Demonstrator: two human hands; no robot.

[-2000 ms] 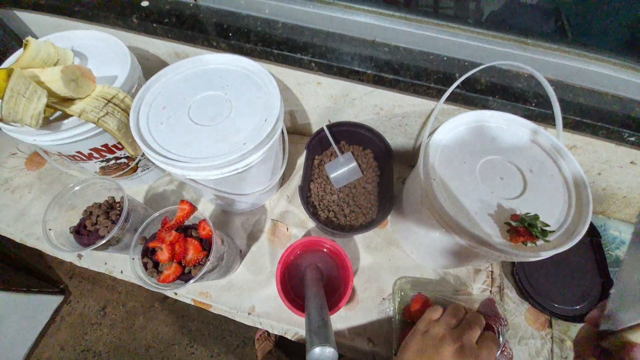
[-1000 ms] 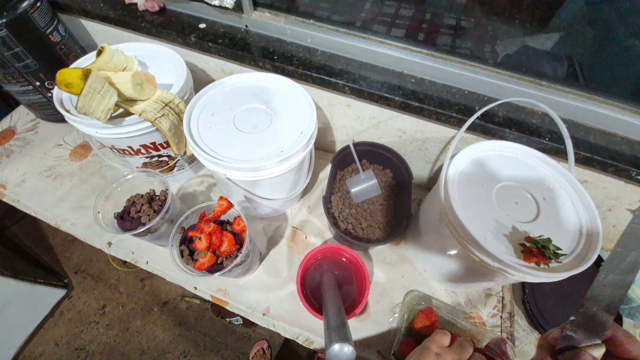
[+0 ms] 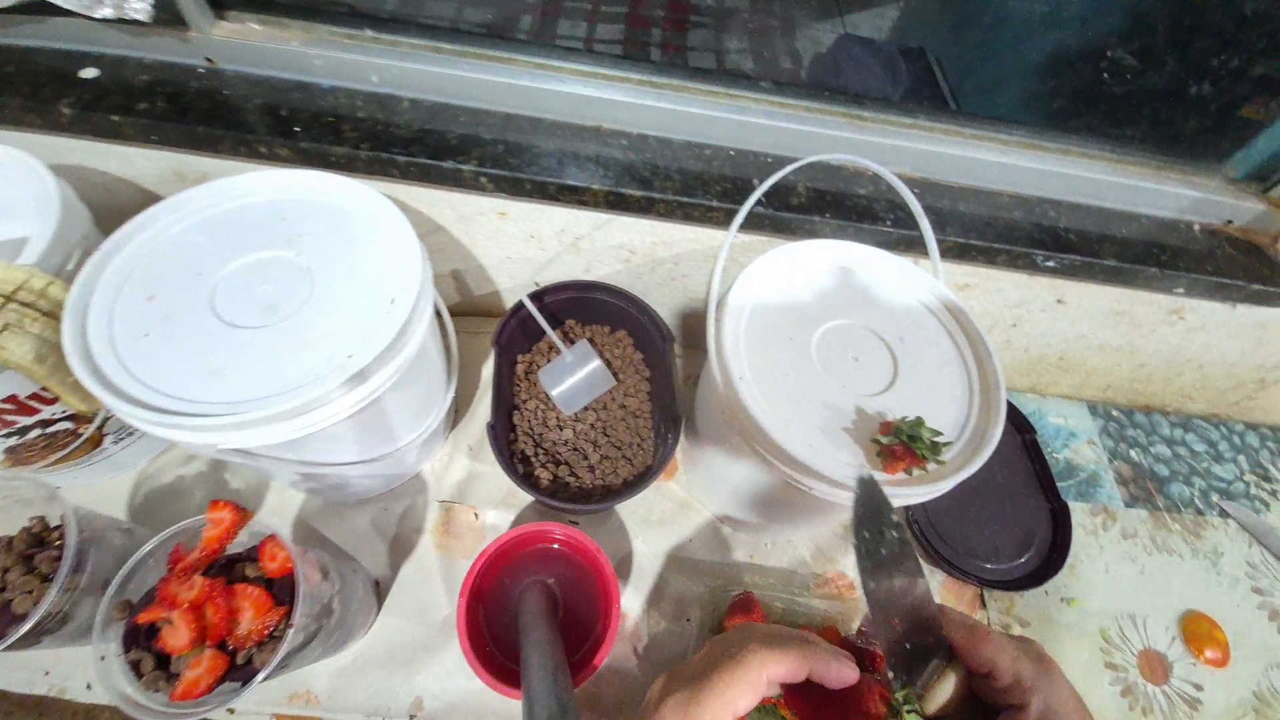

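At the bottom right, my right hand (image 3: pixel 1005 665) grips a knife (image 3: pixel 890 580), its blade pointing up and away. My left hand (image 3: pixel 755 670) rests at the strawberries (image 3: pixel 830 697), its fingers curled over them; whether it holds one is unclear. These berries lie in a clear plastic tray (image 3: pixel 790 590), partly hidden by my hands. A strawberry top with green leaves (image 3: pixel 908 446) lies on the white bucket's lid (image 3: pixel 800 300). To the left, a clear plastic cup (image 3: pixel 325 590) holds sliced strawberries (image 3: pixel 215 605) over chocolate chips.
A dark container (image 3: pixel 672 400) of chocolate chips holds a small plastic scoop (image 3: pixel 577 377). Nearer stands a red cup (image 3: pixel 605 610) with a metal utensil (image 3: pixel 545 655). Another lidded white bucket (image 3: pixel 260 290), a second cup of chips (image 3: pixel 30 575), a banana peel (image 3: pixel 35 325) and a dark lid (image 3: pixel 995 505) are around.
The knife blade, at the right edge a second ago, has moved left to the strawberries with my right hand. My left hand shows more fully over the tray. The view has shifted right.
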